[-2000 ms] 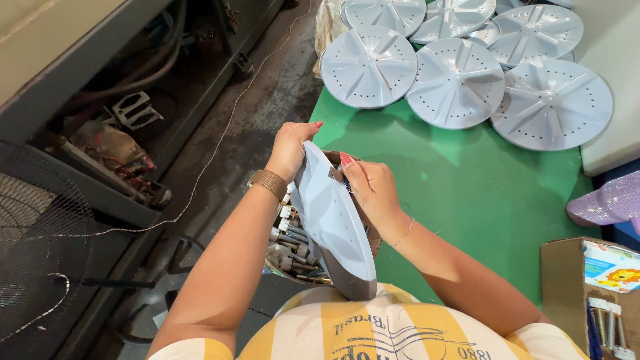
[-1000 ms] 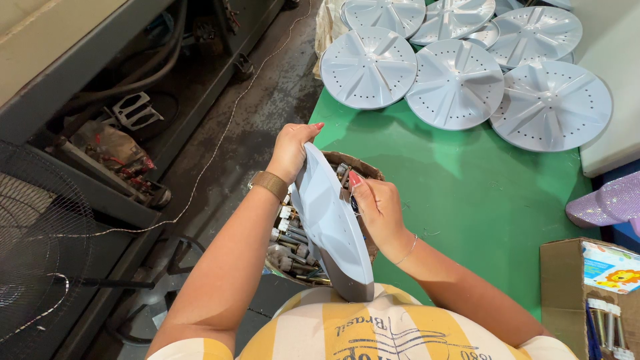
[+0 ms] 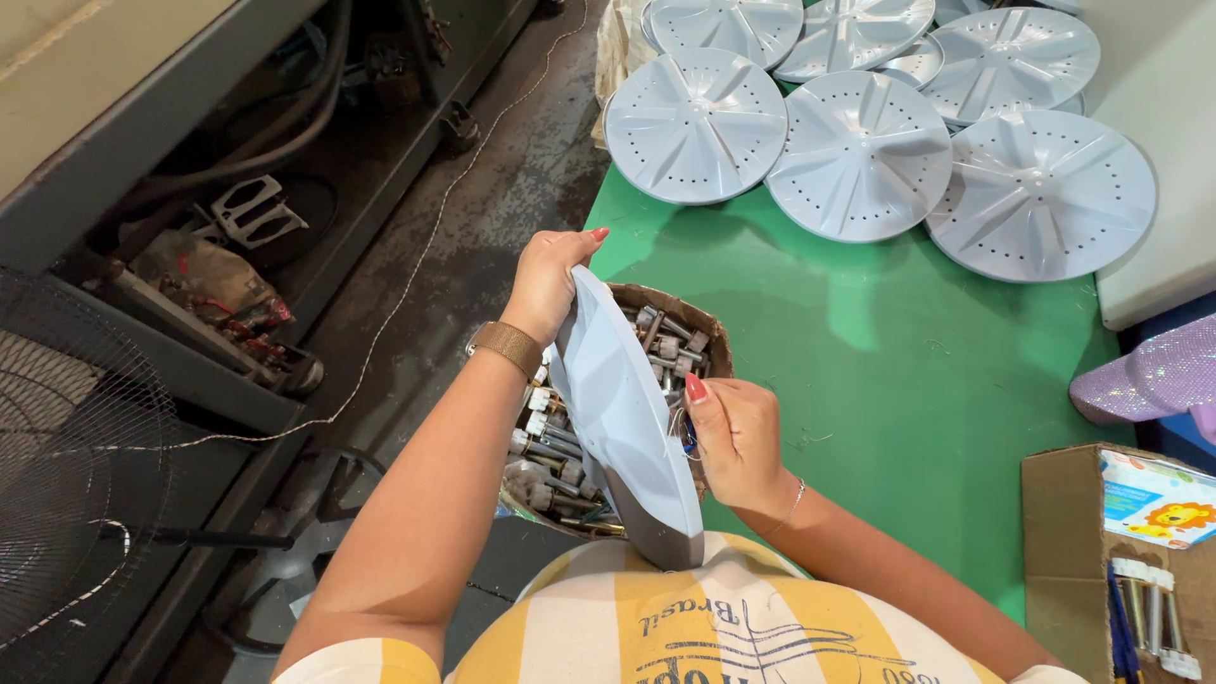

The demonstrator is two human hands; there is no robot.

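A light grey ribbed plastic disc (image 3: 622, 389) stands tilted on edge against my torso, its upper rim gripped by my left hand (image 3: 554, 280). My right hand (image 3: 736, 437) is closed beside the disc's right rim, with the thumb on top; a small blue and metallic thing with thin curly shavings shows at its fingers, partly hidden. Behind and below the disc, a cardboard box (image 3: 719, 332) holds many metal shafts with whitish plastic ends (image 3: 551, 427).
Similar perforated discs (image 3: 860, 157) lie in overlapping piles at the back of the green table (image 3: 855, 380). Another cardboard box (image 3: 1059, 532) with shafts stands at the right, near a glittery purple object (image 3: 1154, 375). A fan (image 3: 76, 456) and machinery are at the left.
My right hand has moved from the disc's upper rim down along its right side. The left hand has kept its grip, and the disc remains tilted on edge.
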